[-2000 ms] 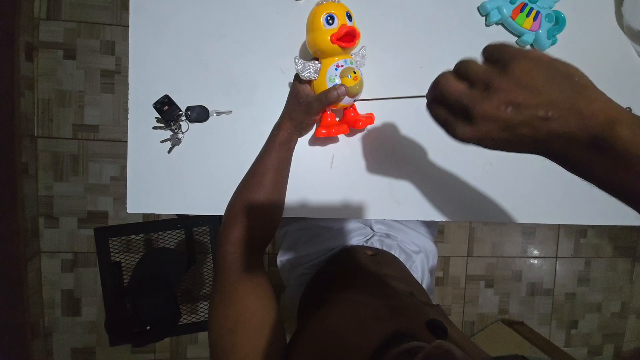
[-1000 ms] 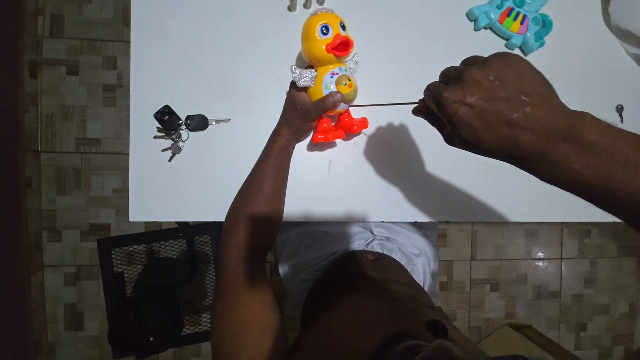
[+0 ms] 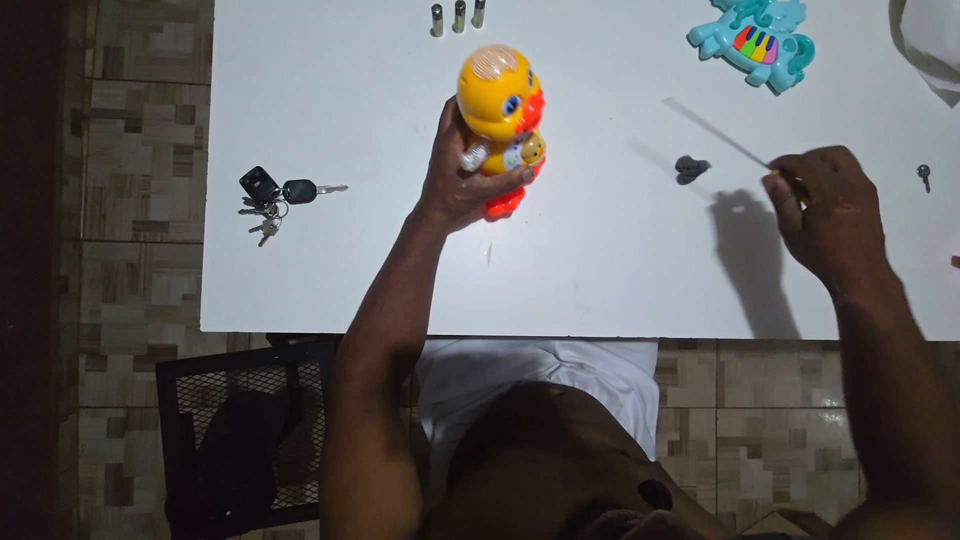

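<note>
My left hand [image 3: 461,176] is closed around the body of a yellow plastic toy duck [image 3: 491,97] with an orange beak and orange-red feet. The duck leans upright over the white table, its face turned to the right. Farther right, my right hand [image 3: 832,202] grips a thin tool with a long metal shaft [image 3: 716,131], blurred, pointing up and left, clear of the duck; its tip type cannot be told. A small dark grey lump [image 3: 691,169] lies on the table below the shaft. Three batteries [image 3: 459,16] stand or lie beyond the duck.
On the white table [image 3: 585,285] a bunch of keys [image 3: 300,191] lies at left and a small single key [image 3: 924,177] at right. A light-blue toy with piano keys [image 3: 757,46] is at the back right, beside a white item [image 3: 934,37]. A black mesh chair [image 3: 292,450] stands below left.
My right hand has drawn the tool away from the duck to the right. The duck, facing me more squarely before, is now turned to the right in my left hand.
</note>
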